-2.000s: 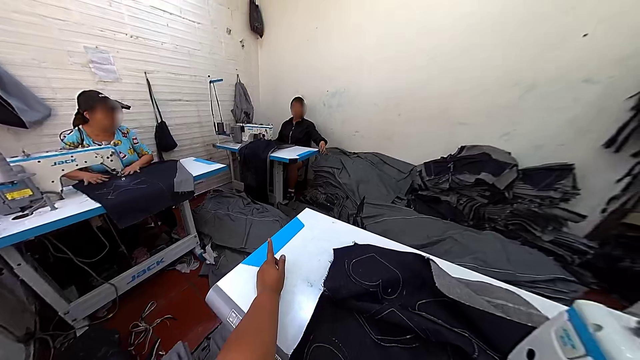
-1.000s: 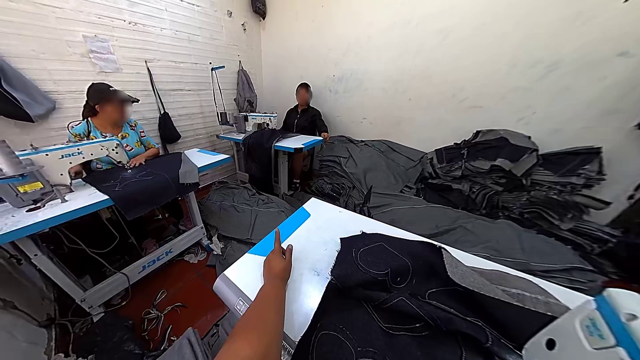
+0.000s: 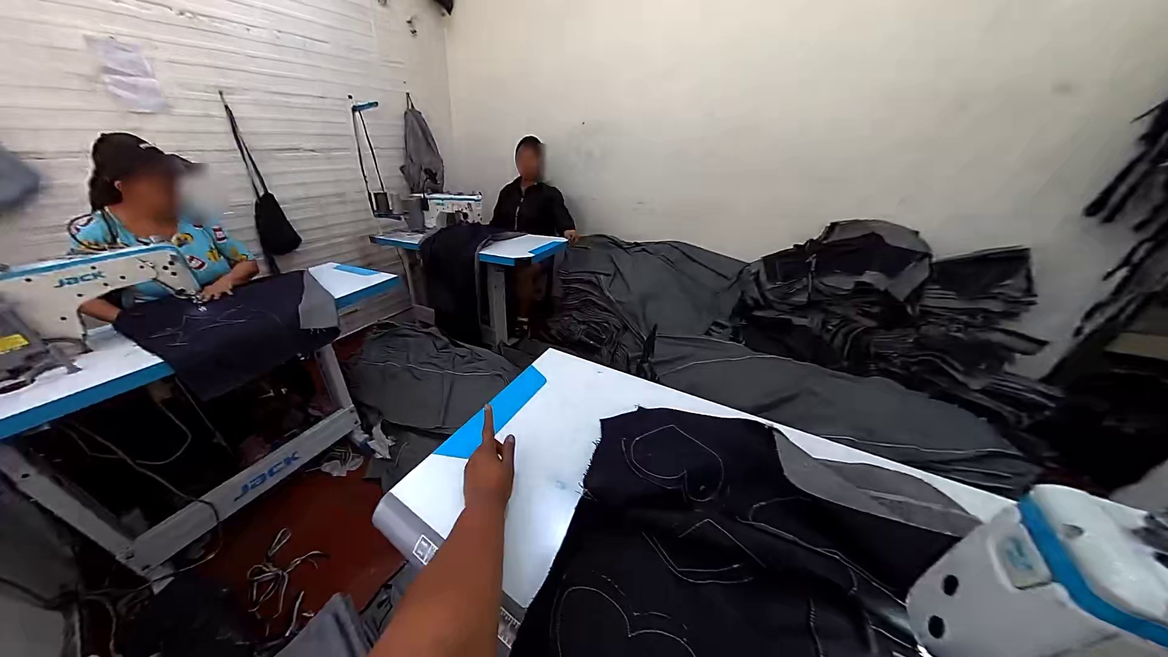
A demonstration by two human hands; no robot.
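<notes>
My left hand [image 3: 491,470] reaches over the white and blue sewing table [image 3: 557,383], its index finger extended, its thumb raised, the other fingers curled, and nothing in it. Whether the fingertip touches the tabletop I cannot tell. To the right of my hand lies a dark denim piece [image 3: 675,538] with stitched heart and angular outlines and a grey strip [image 3: 858,484] along its far side. A white sewing machine head [image 3: 1031,575] stands at the lower right, beside the denim. My right hand is out of view.
At the left a person in a cap handles dark fabric [image 3: 237,319] at a sewing machine [image 3: 91,278]. Another person sits at a farther machine [image 3: 453,210]. Large heaps of grey and dark fabric [image 3: 821,374] lie behind my table. Loose cords [image 3: 278,579] lie on the red floor.
</notes>
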